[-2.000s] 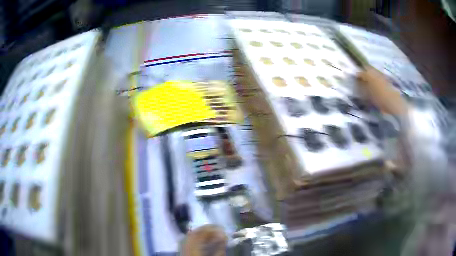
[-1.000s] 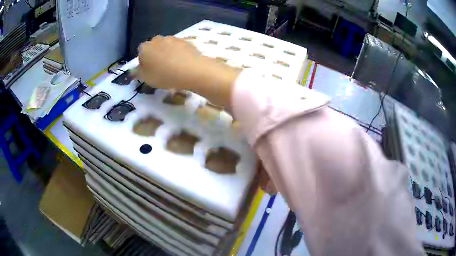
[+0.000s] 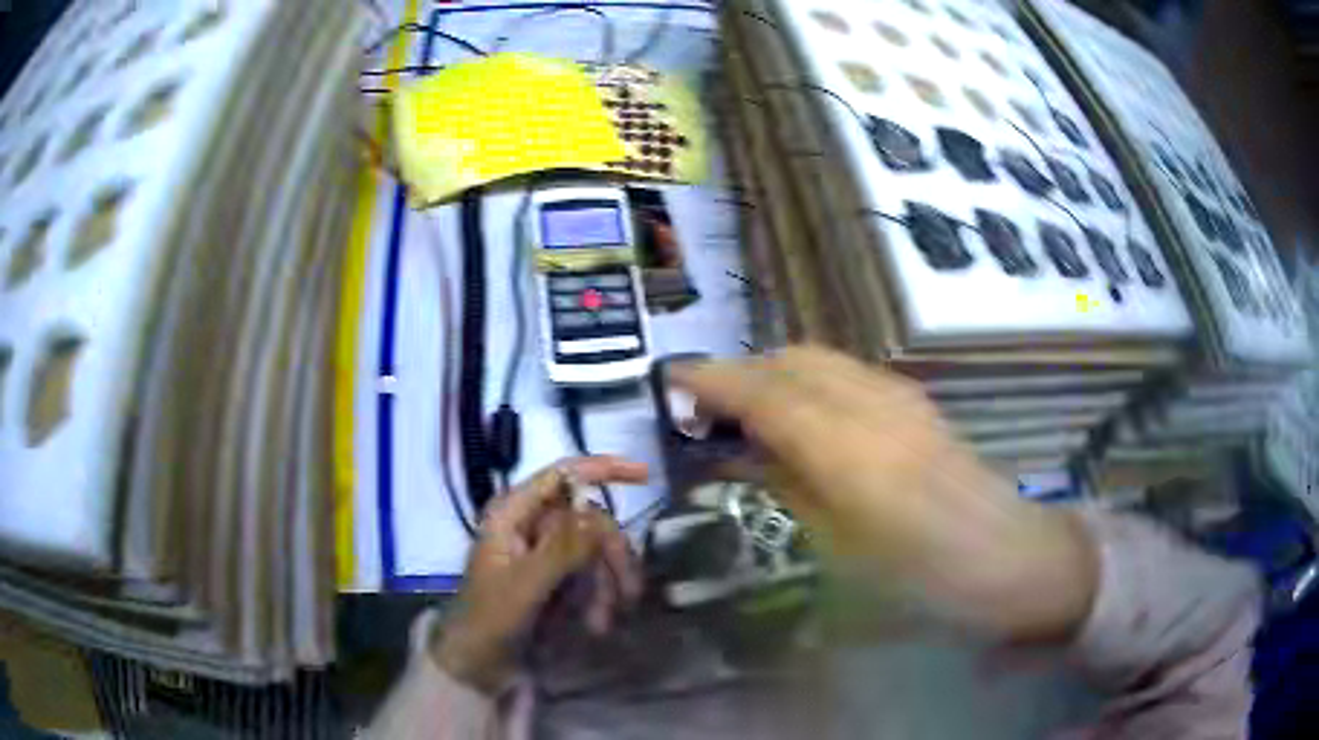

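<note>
My left hand (image 3: 543, 557) is low in the middle, with a small pale clip (image 3: 579, 492) at its pinched thumb and finger. My right hand (image 3: 882, 484) is blurred and reaches in from the right, its fingertips at a dark strip with a pale round window (image 3: 683, 412). Whether the fingers grip something there cannot be told. Below the fingertips is the silvery test fixture (image 3: 760, 528), partly hidden and blurred. The white handheld meter (image 3: 593, 297) lies face up above my hands, display lit, with a red button.
Yellow label sheet (image 3: 499, 123) and dark red dot labels (image 3: 647, 133) lie behind the meter. A small dark box (image 3: 663, 253) is at its right, a thick black cable (image 3: 473, 347) at its left. Foam tray stacks stand left (image 3: 87, 362) and right (image 3: 1013, 311), the right holding dark fans (image 3: 937, 234).
The view has swung from the left tray stack back to the meter and fixture. My right hand has left the tray's cut-outs and is now over the fixture. My left hand has come into clear view.
</note>
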